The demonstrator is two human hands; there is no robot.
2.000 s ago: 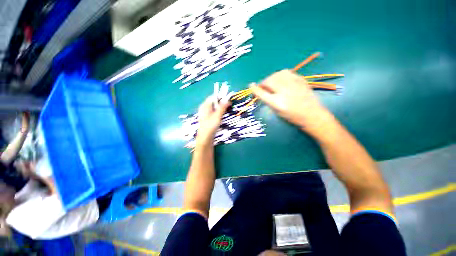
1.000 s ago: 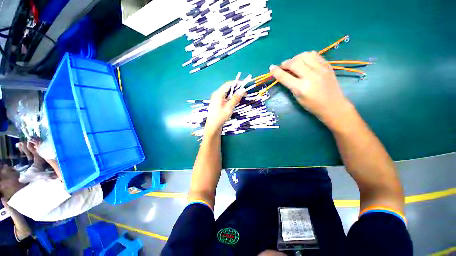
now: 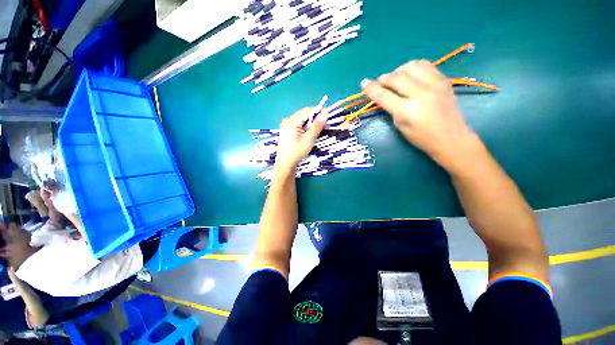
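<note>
My left hand [image 3: 298, 138] is closed on a few black-and-white sleeves [image 3: 322, 108] above the near pile. My right hand [image 3: 419, 98] is closed on several orange wires [image 3: 477, 83]; their tips stick out right, and their other ends reach left to the sleeves. My fingers hide whether the wires are inside the sleeves. A pile of sleeved wires [image 3: 344, 153] lies under and right of my left hand. A larger pile of black-and-white sleeves [image 3: 297, 34] lies farther back.
A green bench top [image 3: 418, 192] lies under the work. A large blue bin [image 3: 138, 155] is at its left end. A cream tray [image 3: 195, 19] is at the back left. A person in white [image 3: 61, 266] sits at the left, near blue stools [image 3: 181, 249].
The orange wire tips on the right have shifted, and two now lie closer together. My left hand has fewer fanned sleeves showing. Both hands keep their hold in nearly the same place.
</note>
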